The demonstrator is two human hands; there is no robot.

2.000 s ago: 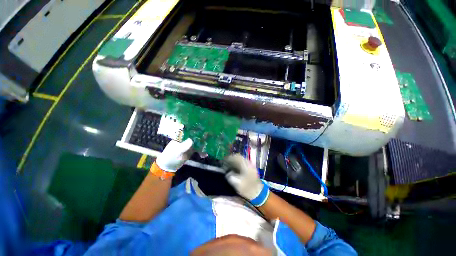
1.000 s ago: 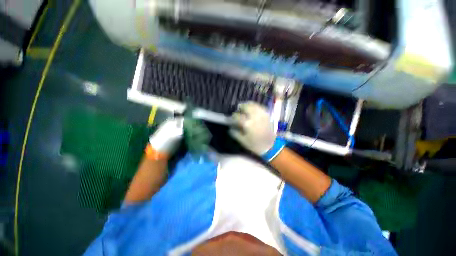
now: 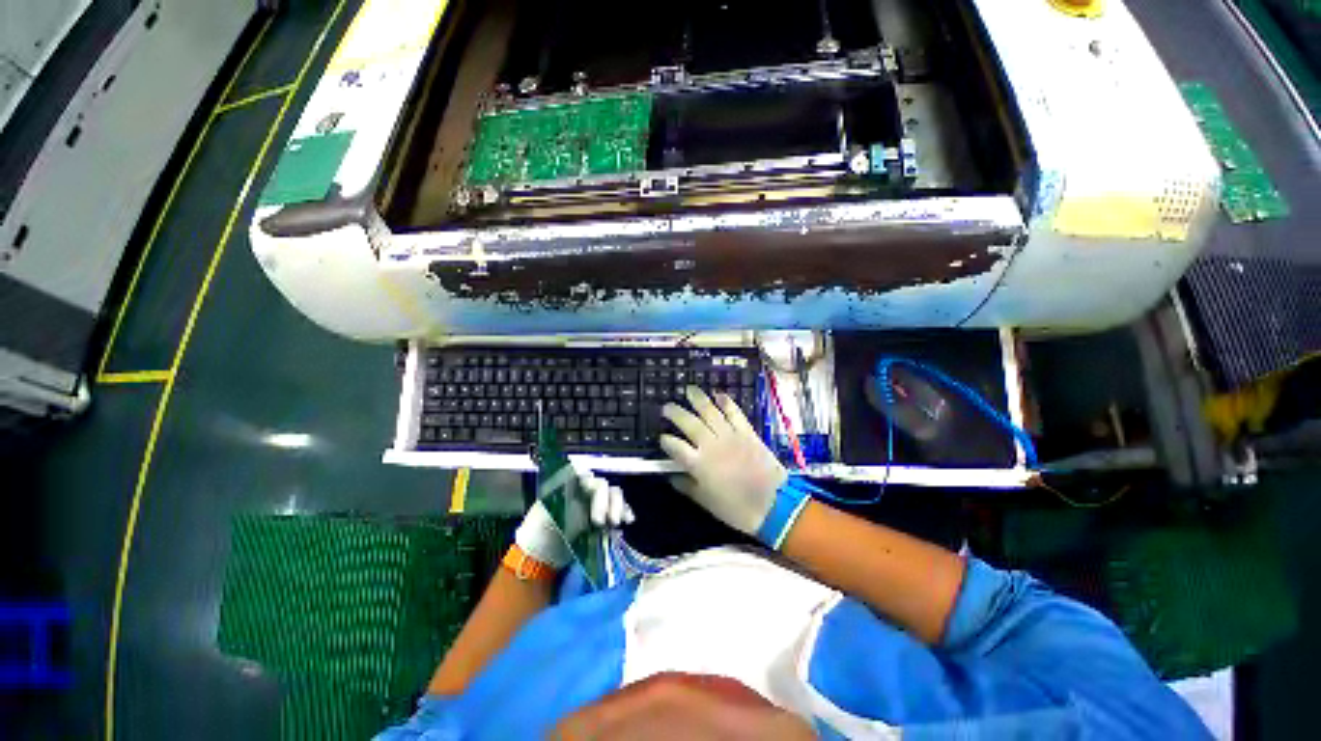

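My left hand point(image 3: 568, 521), in a white glove with an orange band, holds a green circuit board point(image 3: 555, 485) that stands nearly edge-on near my body. My right hand point(image 3: 724, 459), in a white glove with a blue band, holds nothing; its fingers are spread over the right part of the black keyboard point(image 3: 551, 394). Another green circuit board point(image 3: 565, 141) lies between the silver rails point(image 3: 753, 180) in the open machine bay.
The worn machine front edge point(image 3: 724, 268) runs above the keyboard tray point(image 3: 493, 460). A mouse point(image 3: 916, 403) and coiled blue cord are right of the keyboard. Green racks point(image 3: 333, 594) stand low left. A board point(image 3: 1234, 157) lies on the right bench.
The board in my left hand has turned from face-up over the tray to edge-on near my body. My right hand has let go of it and moved onto the keyboard. The view has shifted.
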